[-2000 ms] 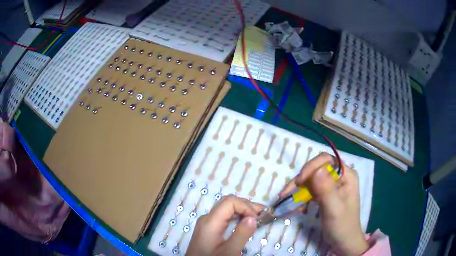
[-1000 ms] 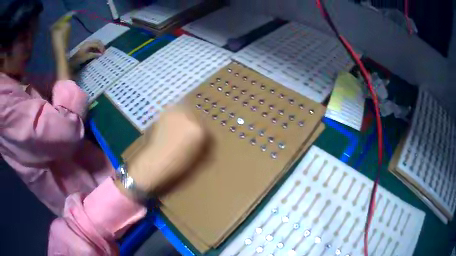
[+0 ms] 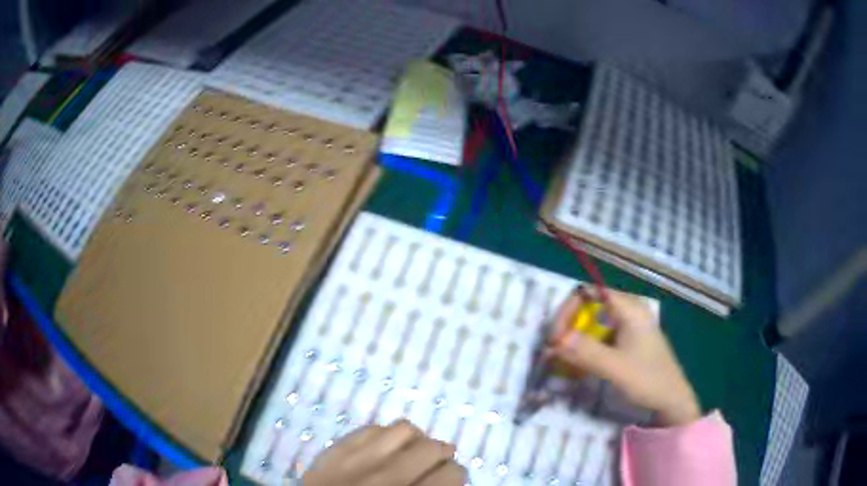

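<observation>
My right hand (image 3: pixel 623 356) holds the yellow-gripped wired hand tool (image 3: pixel 587 325) over the right part of the white work board (image 3: pixel 333 365). The tool's blurred grey tip points down-left, close above the board. My left hand (image 3: pixel 385 460) is low at the bottom edge, back up, over the near part of the board; its fingertips are hidden. Tan dumbbell-shaped strips (image 3: pixel 439 275) lie in rows on the board. Joined pieces with bright round ends (image 3: pixel 293 398) lie on its near part. Small silver studs (image 3: pixel 220 198) sit in rows on the brown cardboard sheets (image 3: pixel 181 323).
Stacked boards (image 3: pixel 656 195) stand at the right. Filled white boards (image 3: pixel 323 62) lie at the back and left. A yellow and white paper slip (image 3: pixel 425 114) and crumpled clear plastic (image 3: pixel 490 81) lie behind. The red cable (image 3: pixel 578 256) runs to the tool. Pink clothing (image 3: pixel 43 408) shows at left.
The view swung left, then back. One second ago a blurred hand was over the cardboard; now both my hands are over the white board. My hands, together two seconds ago, are now apart.
</observation>
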